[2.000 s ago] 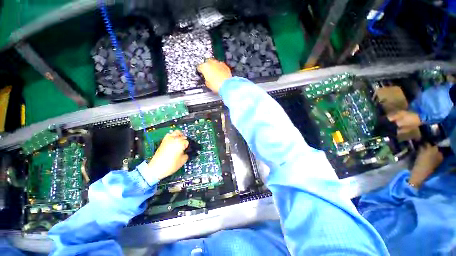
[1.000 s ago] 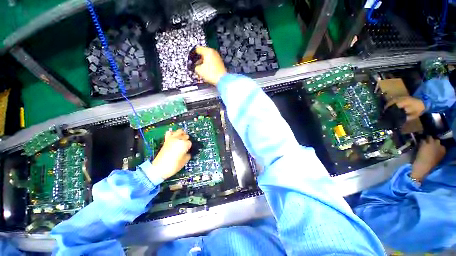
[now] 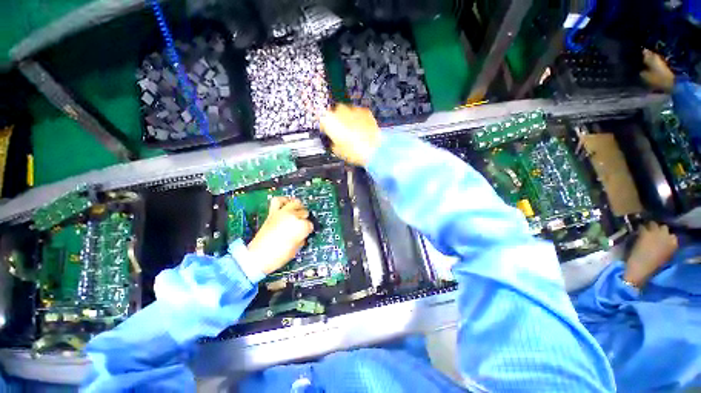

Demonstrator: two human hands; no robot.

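Note:
My left hand [image 3: 286, 232] is over the middle of the green circuit board [image 3: 327, 222], fingertips bent down at its parts; whether it holds a piece is hidden. My right hand [image 3: 351, 135] is above the rail between the bins and the board, blurred, with dark fingertips; I cannot tell if it holds a component. The middle bin [image 3: 284, 86] holds small silver-white components. Dark grey block components fill the left bin [image 3: 184, 96] and the right bin [image 3: 382, 75]. A narrow green strip [image 3: 252, 170] lies at the board's far edge in the black carrier [image 3: 359, 265].
Another circuit board [image 3: 84, 265] sits at left, and one with a yellow block [image 3: 549, 180] at right. A brown cardboard sheet [image 3: 612, 173] lies beside it. Another person's hands [image 3: 652, 252] are at right. A blue coiled cord [image 3: 183, 80] hangs across the left bin.
My right hand has moved from the middle bin down and right to the rail. My left hand has shifted slightly right over the board. The neighbour's one hand has moved up to the far right.

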